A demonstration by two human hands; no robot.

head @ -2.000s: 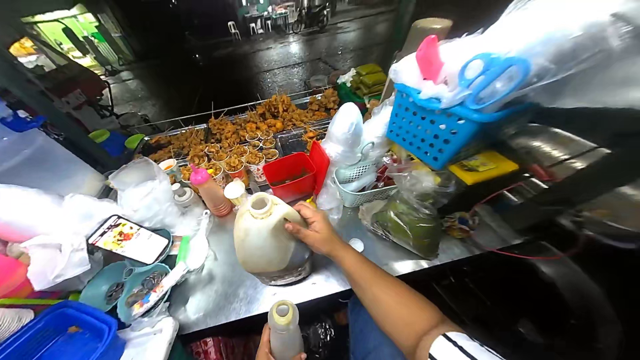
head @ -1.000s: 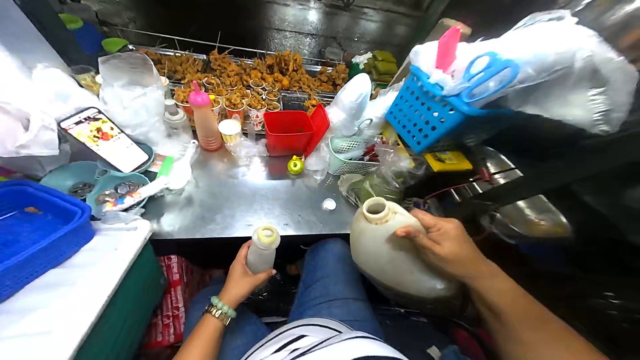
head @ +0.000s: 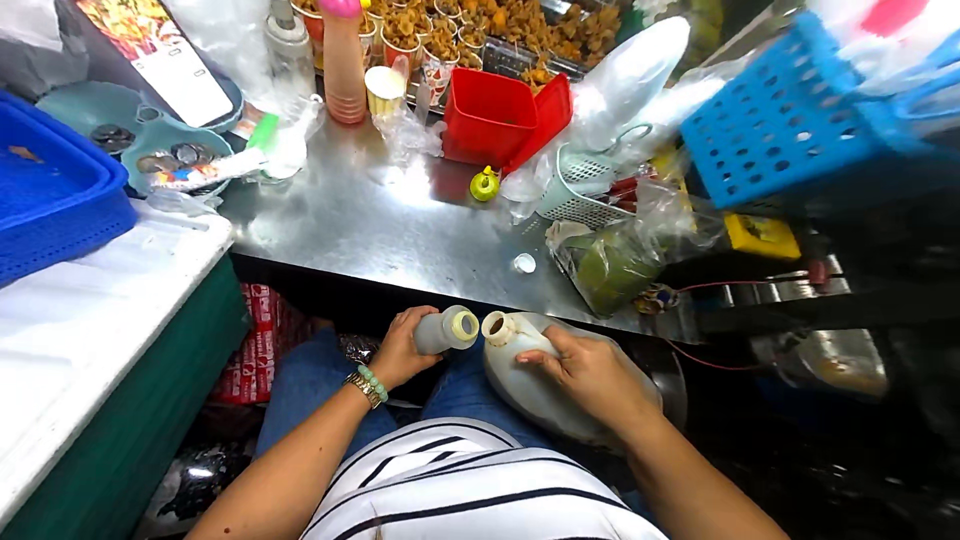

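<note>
My left hand (head: 405,349) grips a small translucent squeeze bottle (head: 442,332), uncapped, its mouth tilted to the right. In my right hand (head: 592,371) is the handle of a large whitish plastic jug (head: 525,382), also uncapped and leaning left over my lap. The two mouths are close together, just below the edge of the steel counter (head: 360,225); no liquid is seen between them. A white cap (head: 524,263) lies on the counter. Near it stand a small yellow-green bottle (head: 484,184) and a red plastic container (head: 487,116) with its lid raised.
Paper cups of fried food (head: 401,37) line the back, beside a sauce bottle (head: 343,67). At left are a phone (head: 176,82), coin bowls (head: 97,112) and blue trays (head: 67,217). A blue basket (head: 780,120) and a bag with green contents (head: 615,270) are at right.
The jug stood over the counter in the earliest frame, then was lowered to my lap. Since then its mouth and the small bottle's mouth have come together. The view has moved closer.
</note>
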